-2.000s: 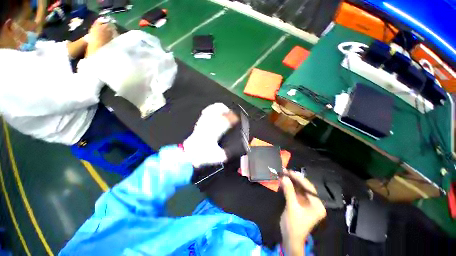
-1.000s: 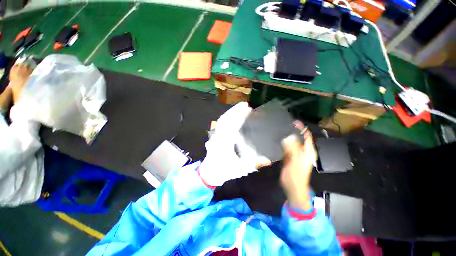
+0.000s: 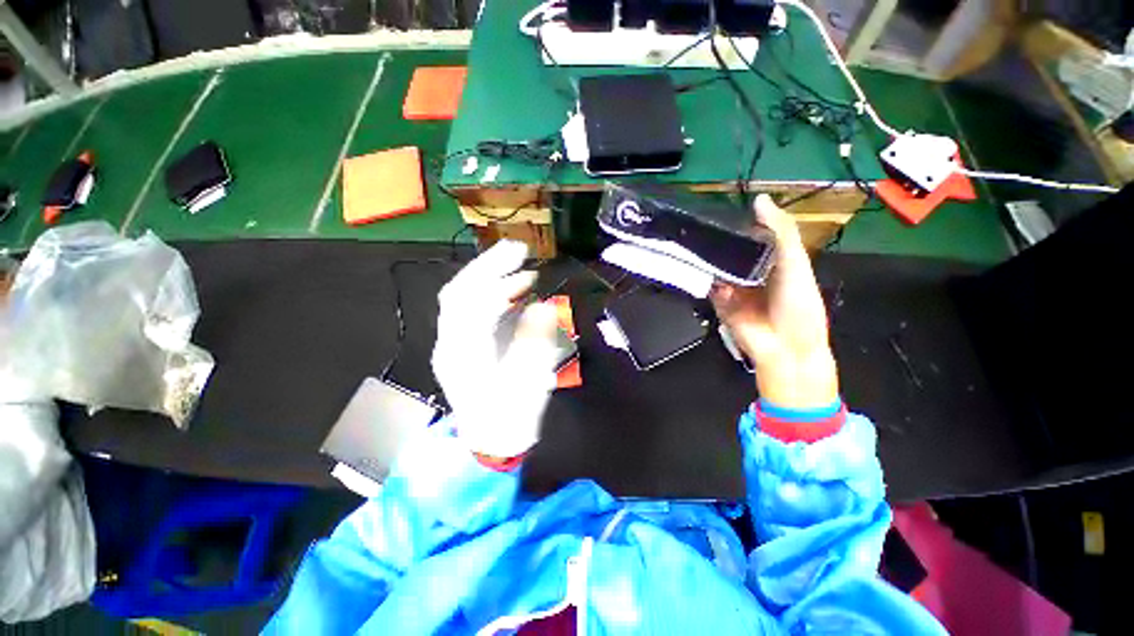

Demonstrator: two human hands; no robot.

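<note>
My bare right hand (image 3: 790, 317) holds a black set-top box (image 3: 688, 236) tilted up above the bench, its edge with a light ring logo facing me and a white label below it. My gloved left hand (image 3: 497, 354) is raised over an orange pad (image 3: 565, 342), fingers apart; a box edge shows behind the fingers, and I cannot tell if they touch it. Another box (image 3: 657, 326) lies on the black bench below the held one. A greyish box (image 3: 383, 429) lies at the left near my sleeve, with a lead at its edge.
The green raised shelf (image 3: 504, 93) carries a box (image 3: 631, 122), black cables and a white power strip (image 3: 647, 49). Boxes and orange pads (image 3: 383, 185) lie on the green belt (image 3: 280, 137). A crumpled plastic bag (image 3: 112, 311) is at left, a pink sheet (image 3: 982, 578) at lower right.
The view has swung right. My right hand has raised and tilted a box, showing its logo edge. My left hand has come away from the box held between both hands a second ago.
</note>
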